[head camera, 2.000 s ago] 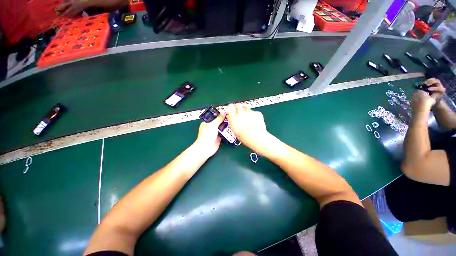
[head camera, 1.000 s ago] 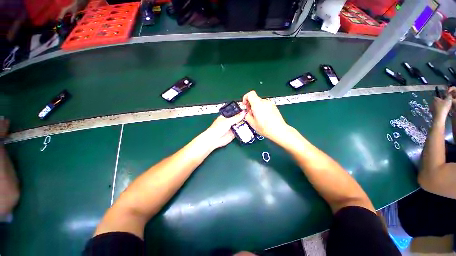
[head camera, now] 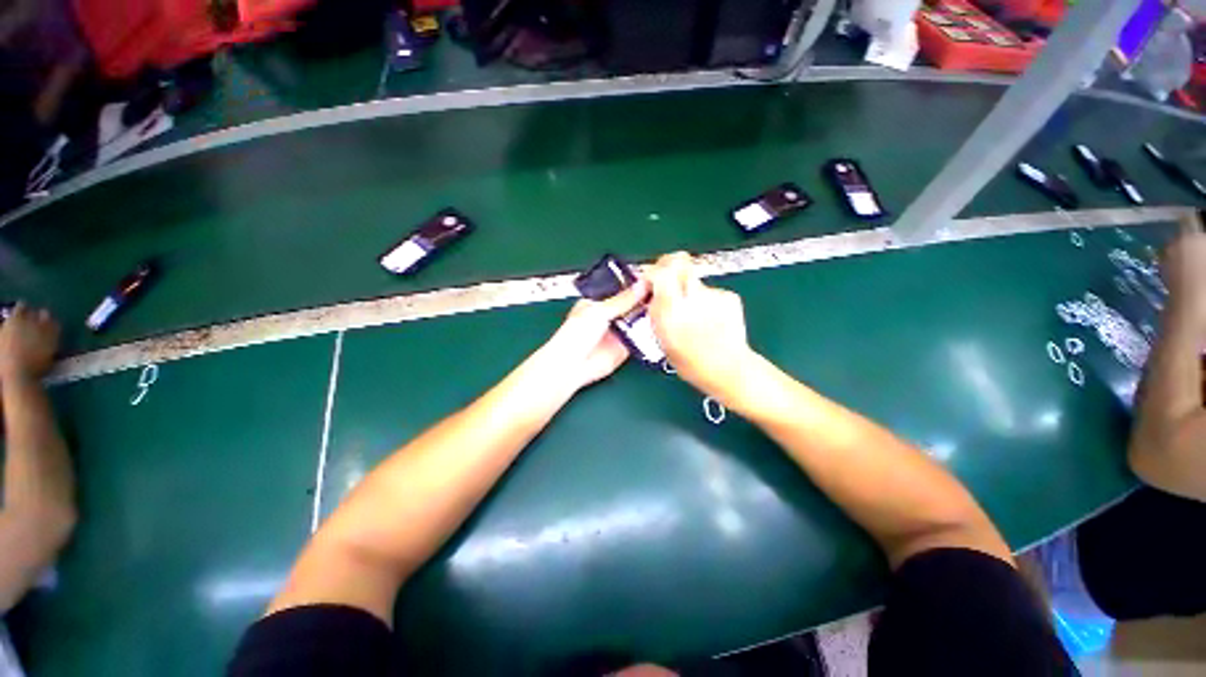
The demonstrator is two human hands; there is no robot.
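Observation:
My left hand (head camera: 591,341) holds an opened black mobile phone (head camera: 606,279) over the belt edge rail. Its dark upper half shows above my fingers and its pale lower half shows between my hands. My right hand (head camera: 694,315) is at the phone's right side with its fingers bent against it. My right fingertips are blurred, so I cannot tell whether they grip the phone or a small part. A thin white ring (head camera: 714,410) lies on the green bench below my right hand. Another ring shows partly beside the phone's lower end.
Beyond the pale rail (head camera: 437,306), the green belt carries phones (head camera: 426,242), (head camera: 770,208). A slanting grey post (head camera: 985,146) stands at the right. A heap of white rings (head camera: 1108,327) lies before the right-hand neighbour. A neighbour's arm (head camera: 29,450) is at the left edge.
The phone's lower half was turned more openly towards me a second ago; my right hand now covers more of it. The belt phones sit further left in the picture relative to my hands.

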